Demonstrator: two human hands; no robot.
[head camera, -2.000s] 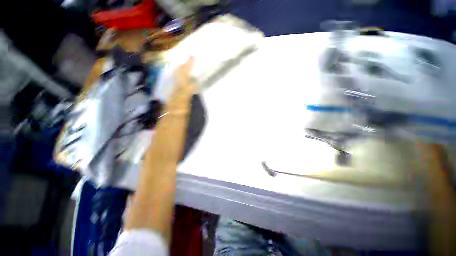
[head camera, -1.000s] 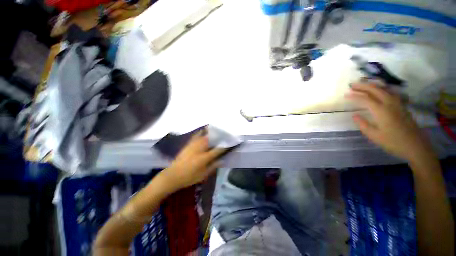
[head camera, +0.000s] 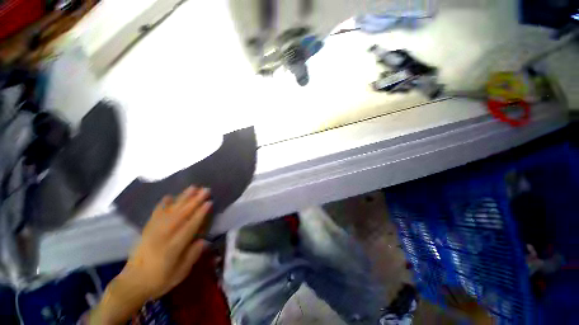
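A dark curved cloth piece (head camera: 216, 171) with notched ends lies near the front edge of the white table, its lower side over the grey edge. My left hand (head camera: 168, 244) lies on its lower left part, palm down, thumb apart from the fingers; no grip on the cloth shows. A blurred skin-toned shape at the bottom right edge may be my right hand (head camera: 460, 308); its fingers cannot be made out. More dark curved pieces (head camera: 86, 162) lie at the table's left. The sewing machine's presser foot (head camera: 297, 60) is behind the piece, with no dark cloth under it.
Yellow and red loop handles (head camera: 509, 101) lie at the table's right end. A dark metal part (head camera: 403, 73) sits on the machine bed. Pale blue cloth (head camera: 393, 19) is behind it. A blue slatted basket (head camera: 454, 235) stands below right. A pale long block (head camera: 127, 35) is at back left.
The view has swung right. The piece that was bunched in my left hand is now spread flat under it. My right hand has left the machine bed.
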